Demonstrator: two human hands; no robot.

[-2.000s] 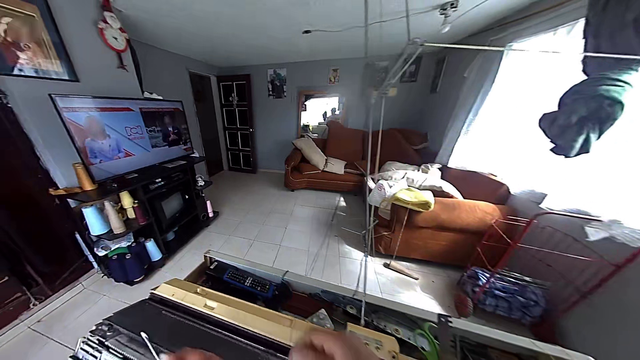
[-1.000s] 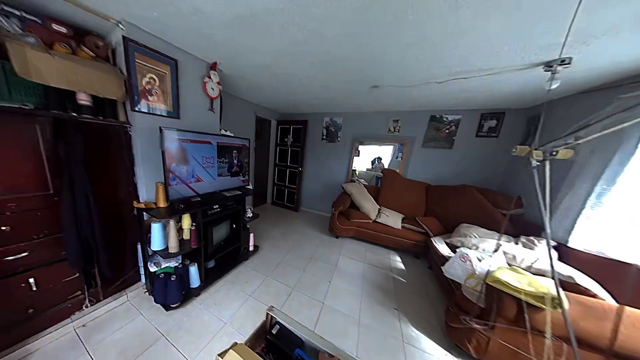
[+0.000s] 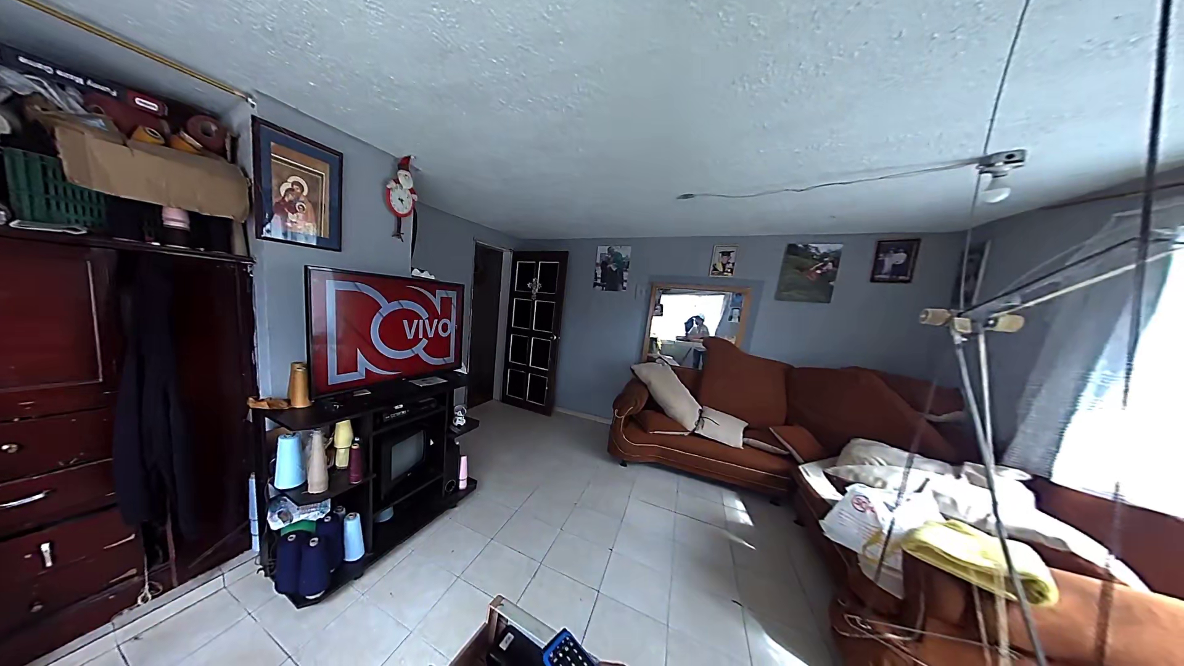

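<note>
Neither of my hands can be made out; the view looks across the room. At the bottom edge shows the corner of a wooden-edged case or machine bed point(image 3: 518, 622), with a dark blue device with buttons point(image 3: 566, 649) in it; a small skin-toned patch beside the device is too little to tell. On the right rise the thin metal rods of a yarn mast point(image 3: 985, 444), with cream tension parts point(image 3: 971, 322) near its top and thin strands running from it.
A television point(image 3: 384, 328) stands on a black stand point(image 3: 370, 453) with yarn cones point(image 3: 289, 461). Brown sofas point(image 3: 740, 407) hold pillows and a folded yellow cloth point(image 3: 980, 555). A dark red wardrobe point(image 3: 55, 370) is at left, a framed mirror point(image 3: 698, 319) behind the sofa.
The view has swung up and to the left. Two seconds ago both hands were at the machine bed along the bottom edge. The television picture has changed to a red screen.
</note>
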